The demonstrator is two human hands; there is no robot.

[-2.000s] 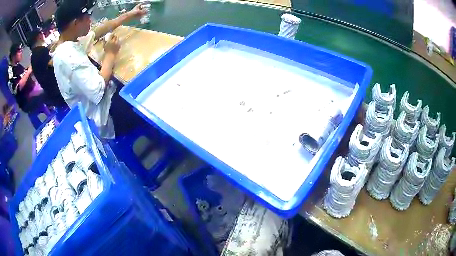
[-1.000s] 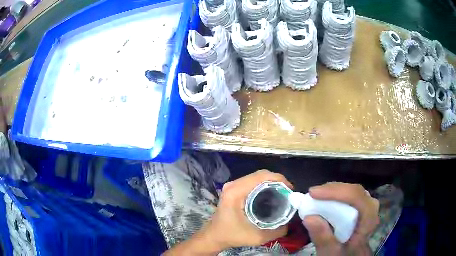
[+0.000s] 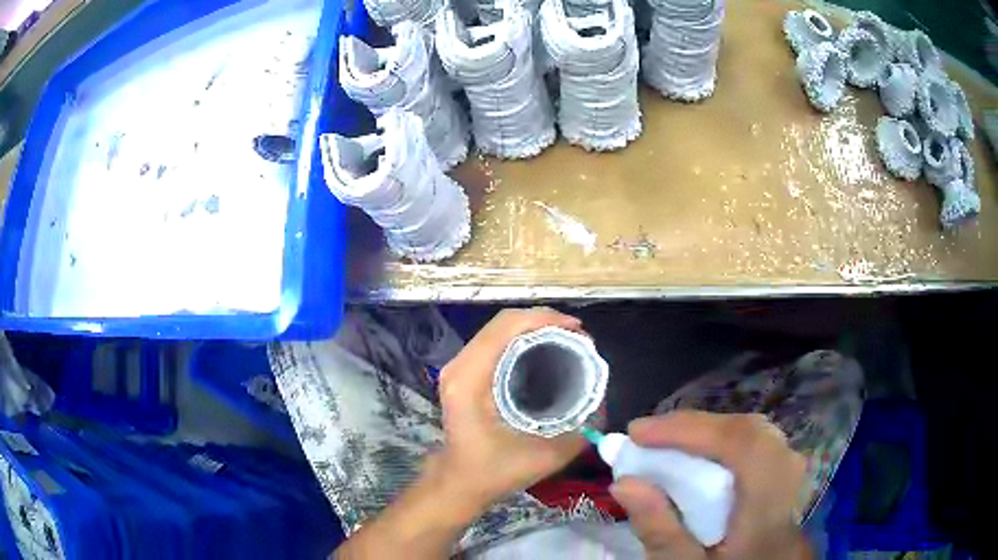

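My left hand (image 3: 482, 421) is closed around a grey-white tubular body (image 3: 550, 382), its round open end facing up towards me. My right hand (image 3: 717, 470) holds a white glue bottle (image 3: 681, 489) tilted, its green tip at the lower right rim of the body. Whether the tip touches the rim is hard to tell. Both hands are above my lap, in front of the bench edge. Scalloped rings (image 3: 900, 144) lie in a loose pile at the right of the bench (image 3: 700, 208).
Glued assemblies (image 3: 410, 188) stand upright in close rows, notches up, beside the blue parts tray (image 3: 312, 208) on the left. A dark-ended part (image 3: 276, 147) lies in the tray. Blue crates (image 3: 164, 481) are at the lower left.
The view has swung from the tray and rows to my lap. Since one second ago, the bottle tip has moved from the body's upper right rim to its lower right rim.
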